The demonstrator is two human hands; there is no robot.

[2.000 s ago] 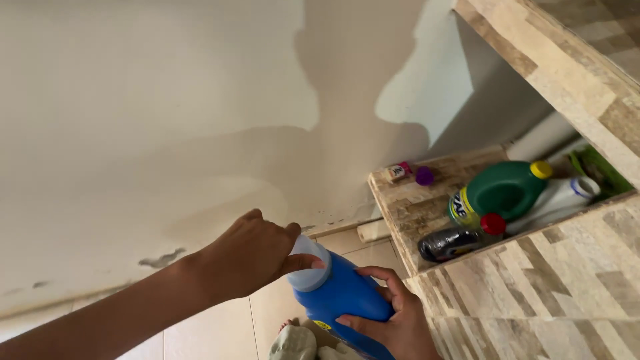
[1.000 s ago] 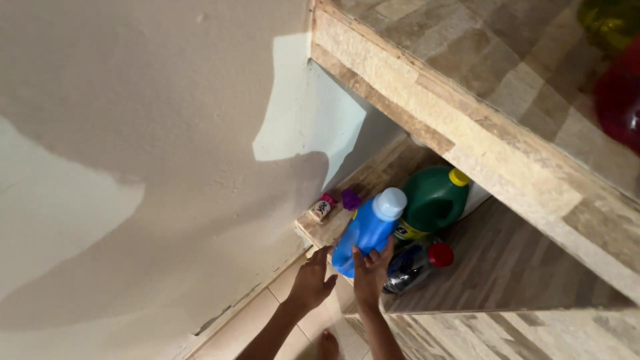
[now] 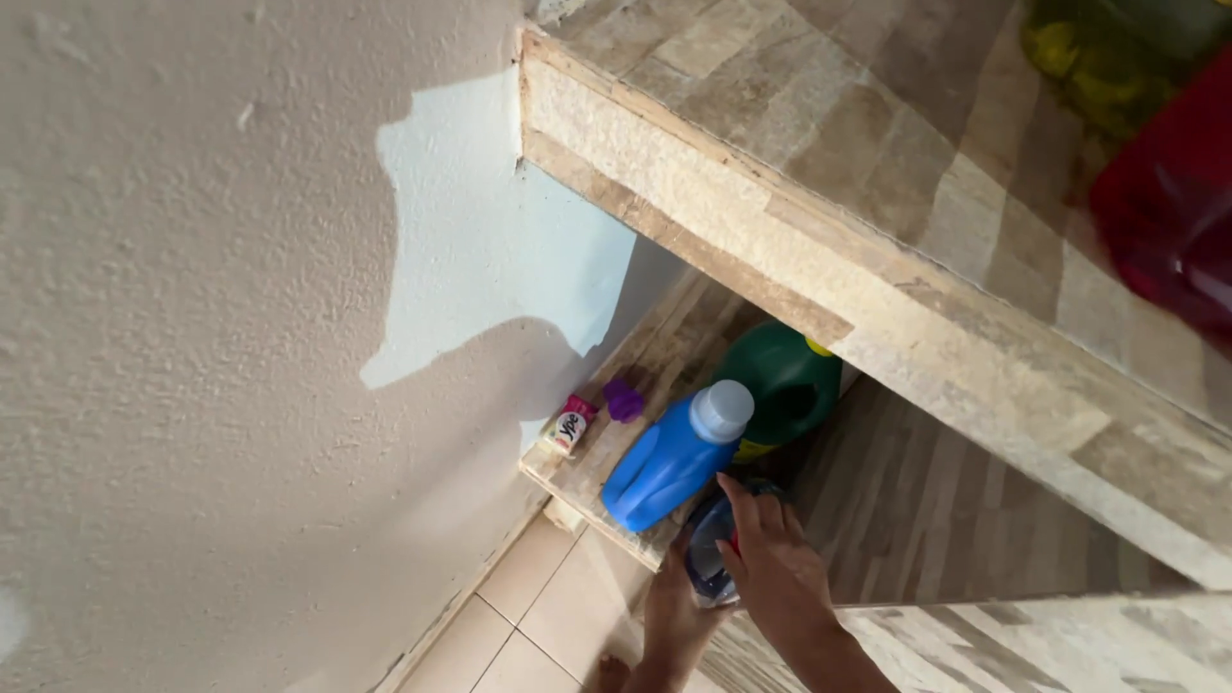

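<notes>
My left hand (image 3: 674,611) is around the lower side of a clear plastic bottle (image 3: 710,563) with dark contents. My right hand (image 3: 775,553) is over the top of that bottle, its fingers covering most of the red cap. Up and to the left of my hands, a blue plastic bottle (image 3: 664,467) with a pale cap stands on the low tiled shelf, with neither hand on it. Behind it is a green plastic jug (image 3: 784,385) with a yellow cap, partly hidden by the counter edge. A purple object (image 3: 624,399) and a small wrapped package (image 3: 570,425) lie near the wall.
The tiled counter (image 3: 693,226) overhangs the shelf (image 3: 587,481). A red bottle (image 3: 1169,202) and a yellow-green container (image 3: 1107,67) stand on the counter at the upper right. The textured wall (image 3: 192,337) fills the left, above floor tiles (image 3: 549,597).
The blue bottle, held in my hands over the floor two seconds ago, now stands on the shelf, let go. Both hands have moved to the red-capped bottle. The view has shifted strongly.
</notes>
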